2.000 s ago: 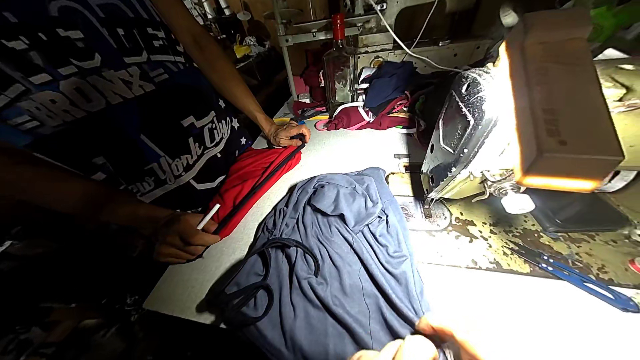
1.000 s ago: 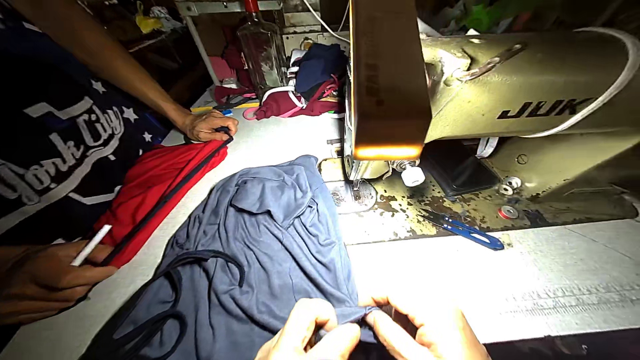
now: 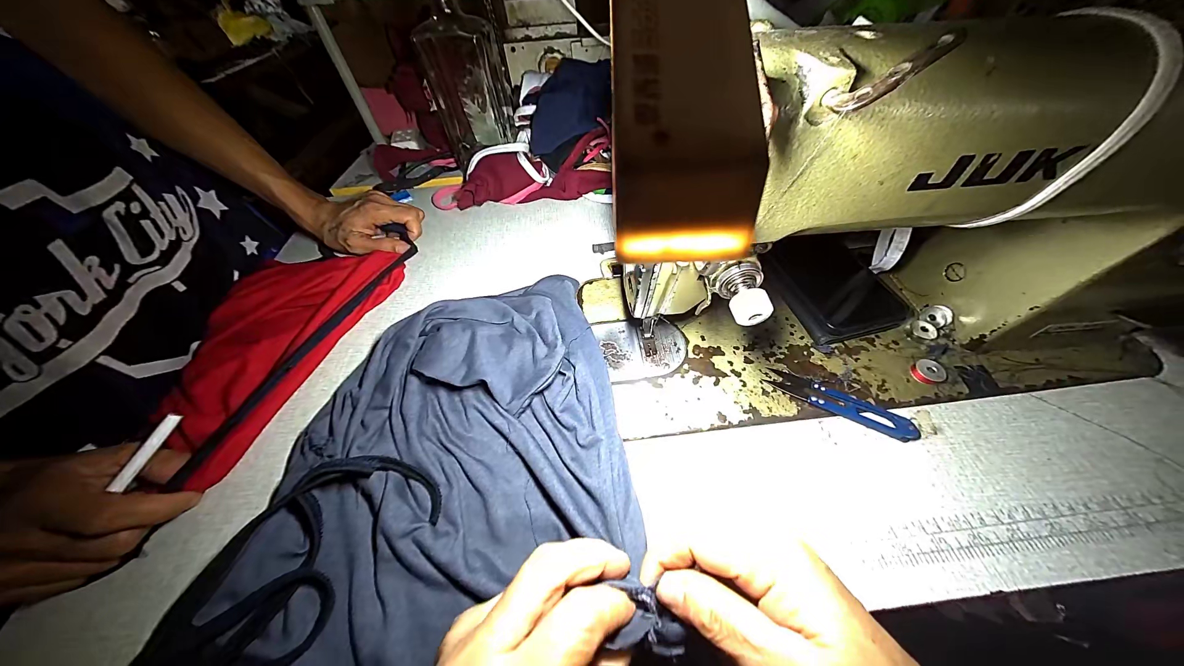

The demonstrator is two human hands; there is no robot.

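A blue-grey fabric garment [image 3: 462, 435] lies bunched on the pale table, reaching up beside the presser foot [image 3: 649, 338] of a Juki sewing machine [image 3: 888, 139]. At its near edge my left hand [image 3: 550, 606] pinches a gathered bit of the cloth. My right hand [image 3: 754, 601] grips the same bit between thumb and finger, the fingertips of both hands almost touching. A dark cord [image 3: 319, 481] loops over the garment's left side. The cloth between my fingers is crumpled, and its exact part cannot be told.
Across the table, another person's hands [image 3: 370, 222] hold red fabric [image 3: 277, 342] with a dark edge and a white stick [image 3: 143, 453]. Blue thread snips [image 3: 860, 412], bobbins [image 3: 928, 371] and a printed ruler [image 3: 1027, 527] are on the right. A glass bottle [image 3: 462, 83] and maroon cloth [image 3: 504, 180] stand behind.
Two seconds ago my hands were only partly in view at the lower edge; now both hold the garment's edge. The view has swung right. The other person still holds the red fabric.
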